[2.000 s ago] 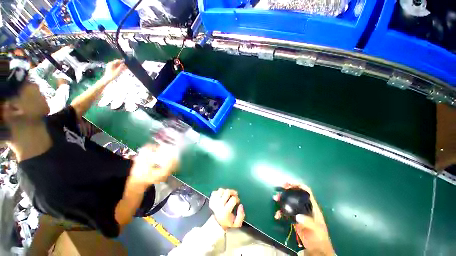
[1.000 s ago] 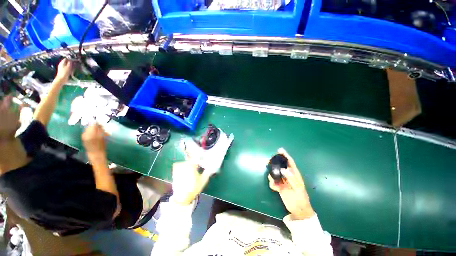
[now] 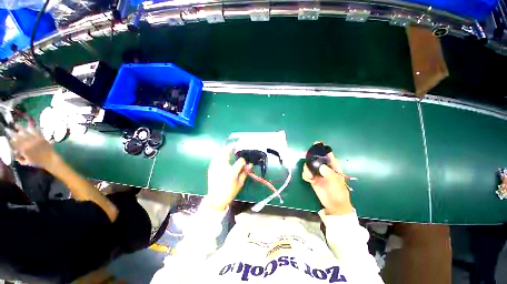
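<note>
My left hand [image 3: 223, 180] holds a white housing [image 3: 266, 140] over the green bench. A black part with curved edges sits in its opening, and red leads and a white tail cable [image 3: 286, 183] hang from it toward me. My right hand [image 3: 329, 186] holds a black camera ball head [image 3: 318, 157], with a thin reddish lead showing beside the fingers. The two parts are apart, side by side, the ball head to the right of the housing.
A small blue bin [image 3: 192, 100] with black parts stands at the left, black round caps [image 3: 143, 141] in front of it. White parts [image 3: 62, 117] lie farther left beside a co-worker's hand [image 3: 33, 147]. Brown cardboard [image 3: 425, 61] lies on the dark strip; small coppery parts [image 3: 502, 184] are far right.
The view has swung right. My left hand has brought the white housing closer to the ball head, and its cable and leads now show. My right hand still holds the ball head.
</note>
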